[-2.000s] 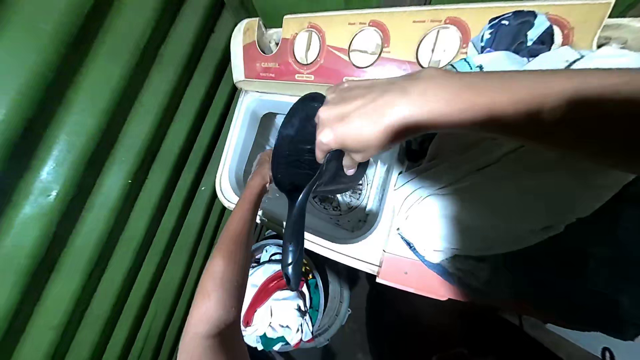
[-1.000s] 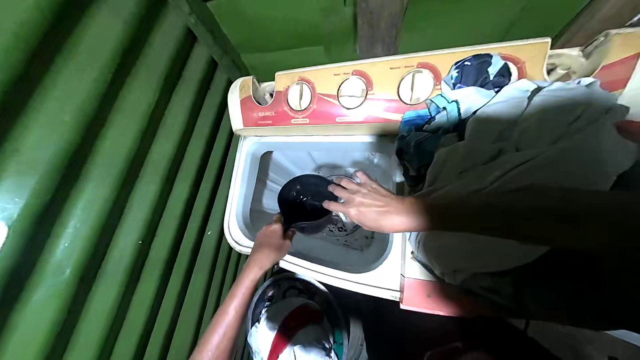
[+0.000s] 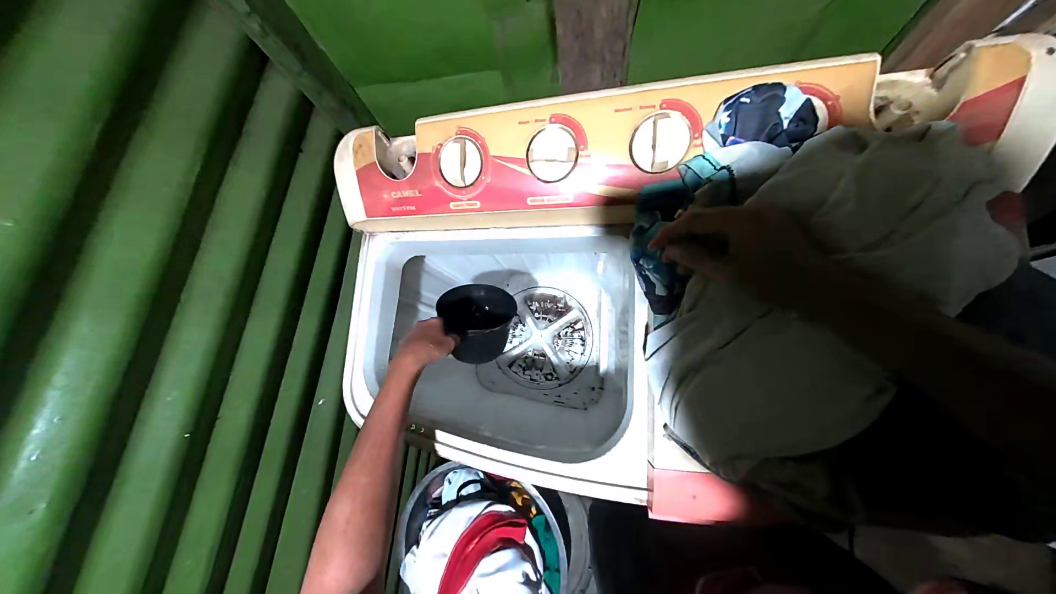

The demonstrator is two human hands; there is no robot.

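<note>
My left hand (image 3: 426, 342) grips a black plastic dipper (image 3: 478, 322) and holds it over the left part of a washing machine's wash tub (image 3: 528, 429). The dipper's dark opening faces up toward the camera. To its right, the round pulsator (image 3: 544, 337) shows at the bottom of the tub. My right hand (image 3: 718, 239), in shadow, is at the blue-green patterned cloth (image 3: 660, 247) hanging over the tub's right edge; whether its fingers hold the cloth is unclear. Pale grey cloth (image 3: 784, 371) lies heaped on the machine beneath the right forearm.
A control panel with several knobs (image 3: 553, 153) runs behind the tub. A dark patterned garment (image 3: 763, 115) rests against its right end. Below the machine's front edge stands a bucket (image 3: 565, 536) full of clothes, with red-and-white cloth (image 3: 487, 544) on top. A green corrugated wall (image 3: 165, 330) borders the left.
My right hand has left the dipper and moved right to the patterned cloth. The dipper, in my right hand two seconds ago, is now in my left hand alone.
</note>
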